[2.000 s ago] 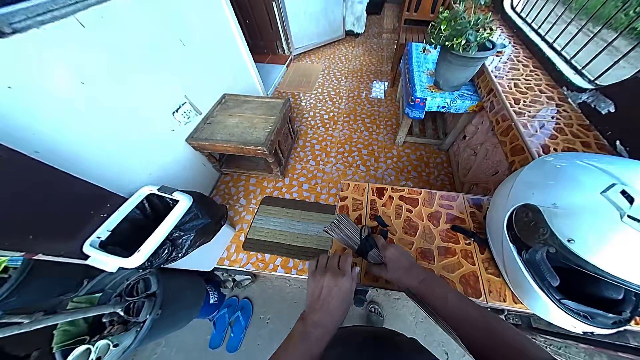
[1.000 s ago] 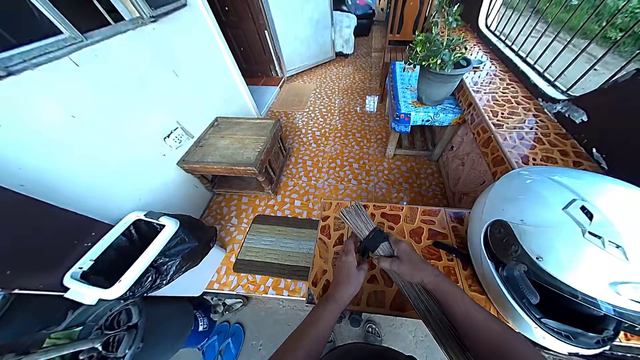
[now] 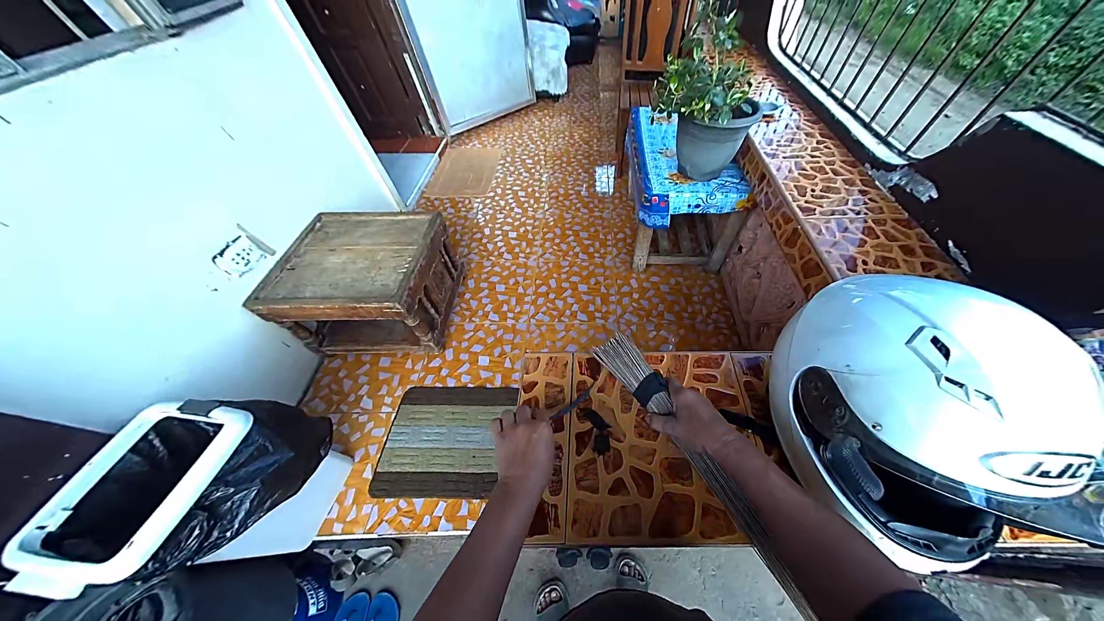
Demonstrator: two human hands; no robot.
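My right hand (image 3: 694, 418) grips a bundle of thin sticks, a stick broom (image 3: 623, 358), just below a black band (image 3: 650, 390) wrapped around its upper end. The sticks run down under my right forearm toward the bottom edge. To the left, my left hand (image 3: 524, 444) is closed on a thin dark strip (image 3: 571, 404) that points up and right toward the bundle; whether it joins the band cannot be told. A small black scrap (image 3: 597, 429) lies on the tiled ledge (image 3: 638, 509) between my hands.
A white motorcycle helmet (image 3: 931, 379) sits on the ledge at right. A striped doormat (image 3: 444, 457) and a low wooden table (image 3: 362, 259) are on the floor at left, near a lidded bin (image 3: 233, 423). A potted plant (image 3: 711, 138) stands on a cloth-covered stand farther back.
My left hand was at the black band one second ago; it has moved left, away from the bundle, with the dark strip. My right hand still holds the sticks.
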